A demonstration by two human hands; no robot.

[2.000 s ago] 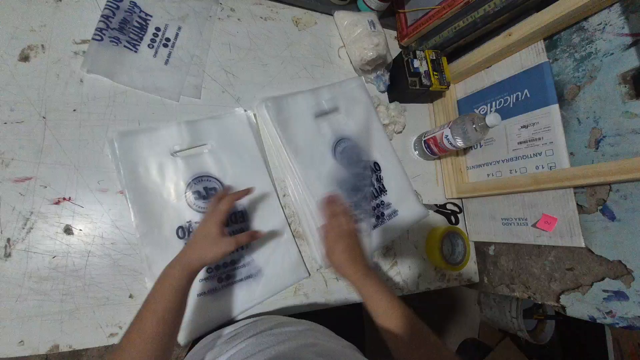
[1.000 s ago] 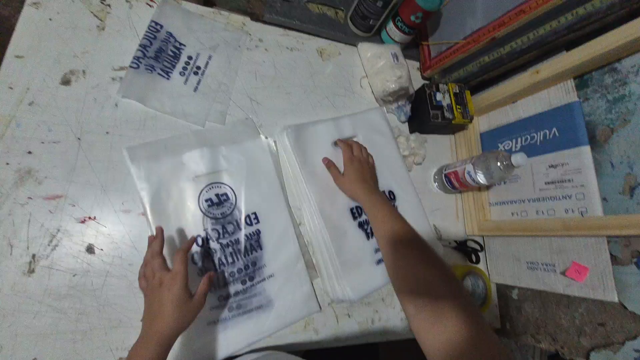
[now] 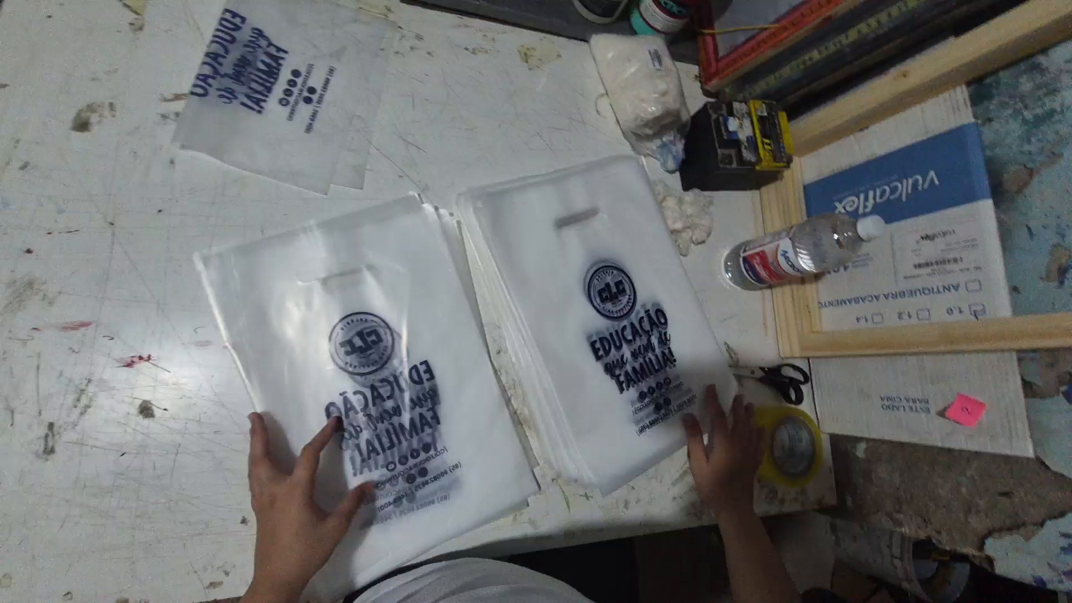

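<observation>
Two stacks of translucent plastic bags with die-cut handles and dark blue print lie side by side on the white table. My left hand (image 3: 303, 502) rests with spread fingers on the lower left part of the left stack of bags (image 3: 276, 318). At the lower right corner of the right stack of bags (image 3: 536, 251) is my right hand (image 3: 727, 448), its fingers apart on the edge. Print on the left stack shows doubled, partly mirrored; the right stack's top print reads clearly. Neither hand grips anything.
More printed plastic bags (image 3: 285, 159) lie at the upper left. Along the right are a roll of yellow tape (image 3: 790, 447), black-handled scissors (image 3: 779, 383), a plastic bottle (image 3: 796, 251), a black-and-yellow box (image 3: 735, 144), a white wad in plastic (image 3: 641, 88) and a wooden frame (image 3: 921, 337) over cardboard.
My right hand has moved from the handle end of the right stack down to its lower right corner. My left hand remains on the left stack.
</observation>
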